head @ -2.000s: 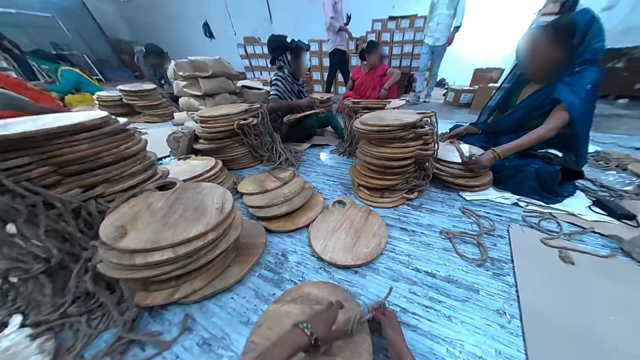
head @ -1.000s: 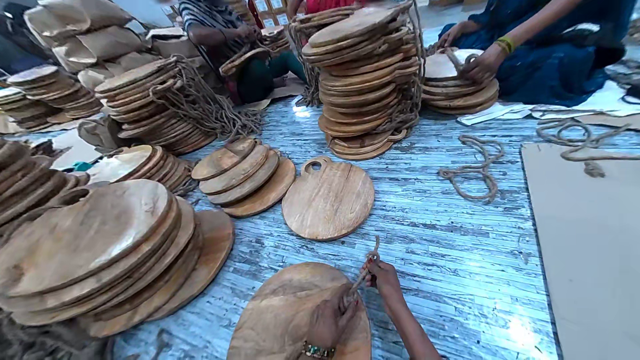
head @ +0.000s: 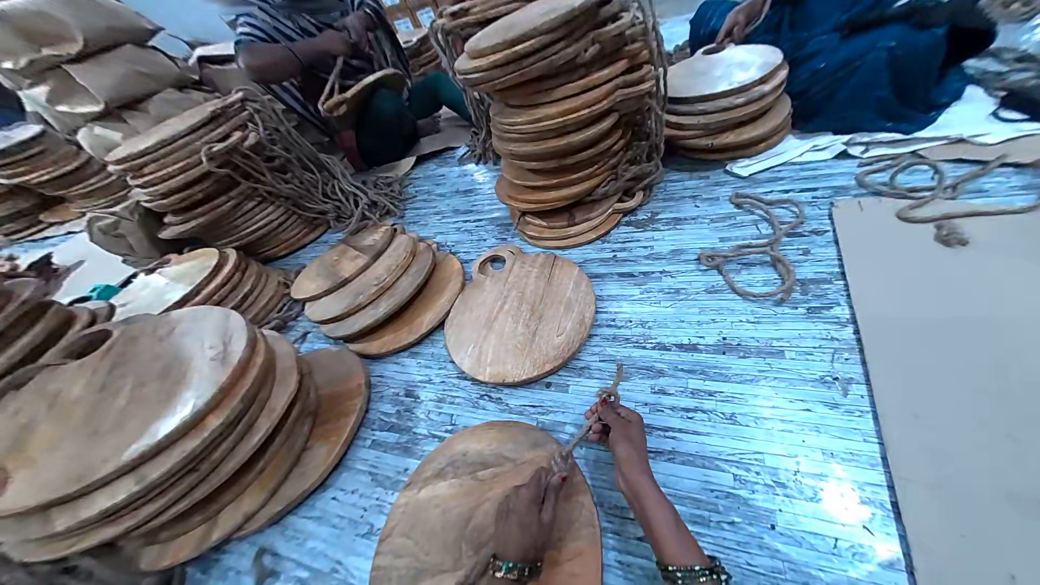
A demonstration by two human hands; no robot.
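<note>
A round wooden board [head: 439,504] lies on the floor at the bottom centre, its lower edge cut off by the frame. Over it, my left hand [head: 526,516] pinches a knotted part of a jute rope [head: 582,437]. To the right, my right hand [head: 621,431] grips the same rope close to its other knot, and a short end sticks up past the fingers. The rope runs taut between both hands. Beyond them a round wooden board with a ring-shaped handle [head: 524,321] lies flat. Whether the rope is attached to the near board cannot be told.
Stacked boards stand at left [head: 130,398], left of centre [head: 374,284] and at the back [head: 561,146]. A loose rope loop [head: 760,252] lies beside a cardboard sheet [head: 951,357] at right. Bundled ropes [head: 309,171] hang by a rear stack. Two people sit behind.
My hands, close together a second ago, are now farther apart along the rope. The seated person at right has drawn a hand back over the pale stack. The view has tilted down since two seconds ago.
</note>
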